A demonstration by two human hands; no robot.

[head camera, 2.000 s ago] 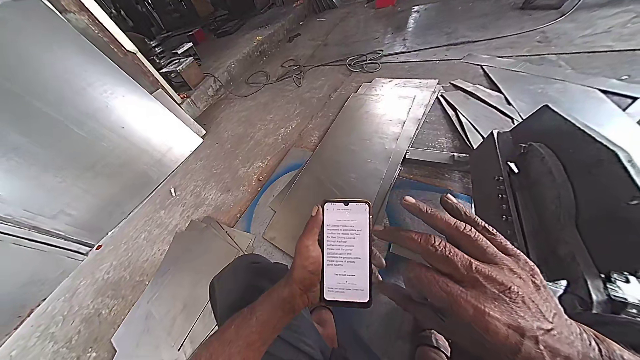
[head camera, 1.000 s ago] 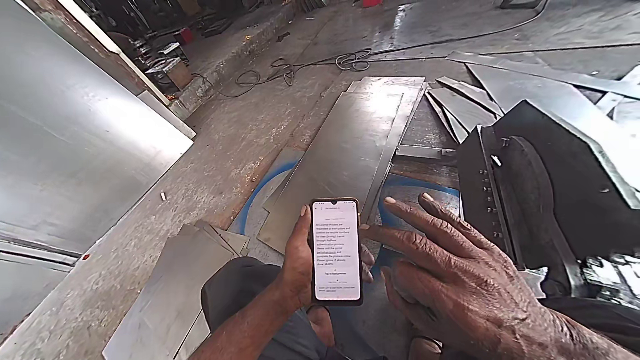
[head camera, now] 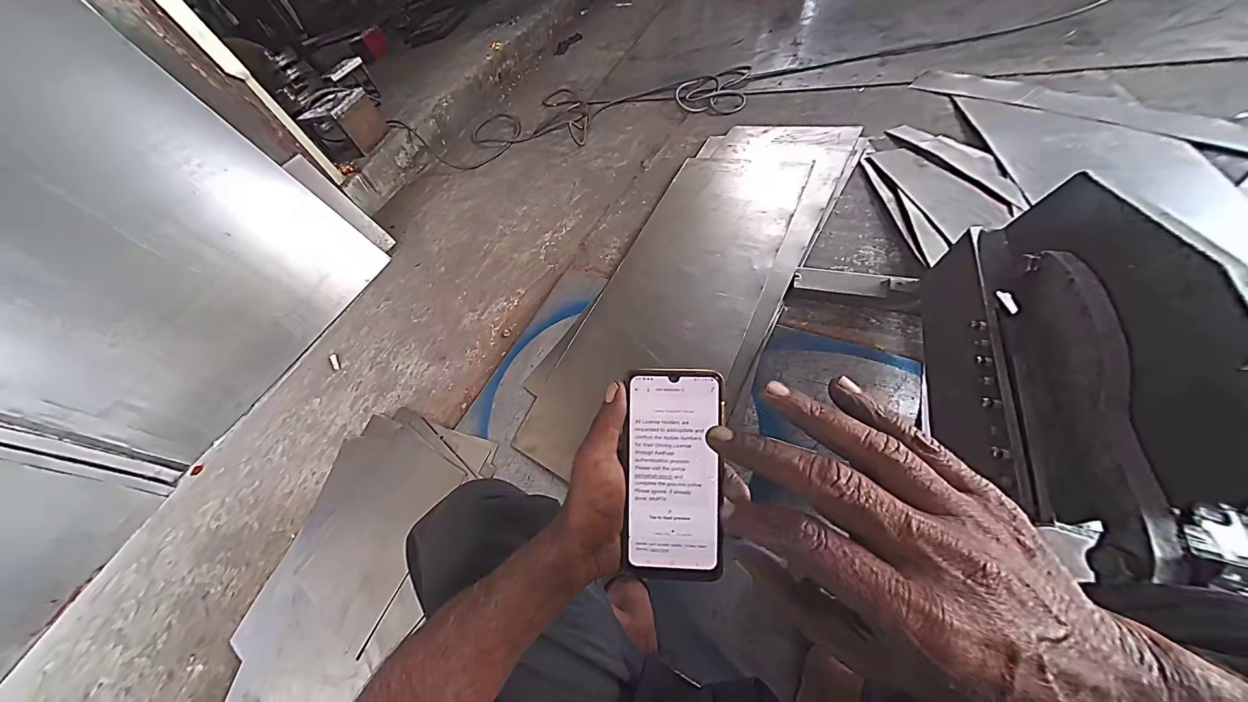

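A smartphone (head camera: 674, 473) with a lit screen bearing writing stands upright in my left hand (head camera: 597, 487), whose thumb lies along its left edge and whose fingertips show at its right edge. My right hand (head camera: 907, 546) is spread in front of the phone's right side, holding nothing. Its index fingertip is close to the phone's right edge; whether it touches, I cannot tell. Beyond the phone lies a stack of flat sheet metal pieces (head camera: 682, 253). Under my hands are my bent legs in dark trousers (head camera: 487, 546).
Sheet metal offcuts (head camera: 331, 556) lie at lower left, more metal strips (head camera: 946, 180) at upper right. A dark metal machine part (head camera: 1121, 322) stands at right. A large metal panel (head camera: 175, 195) fills the left. A black cable (head camera: 575, 112) loops across the floor.
My left hand still holds the phone, and my right hand remains spread beside it. The view has shifted slightly.
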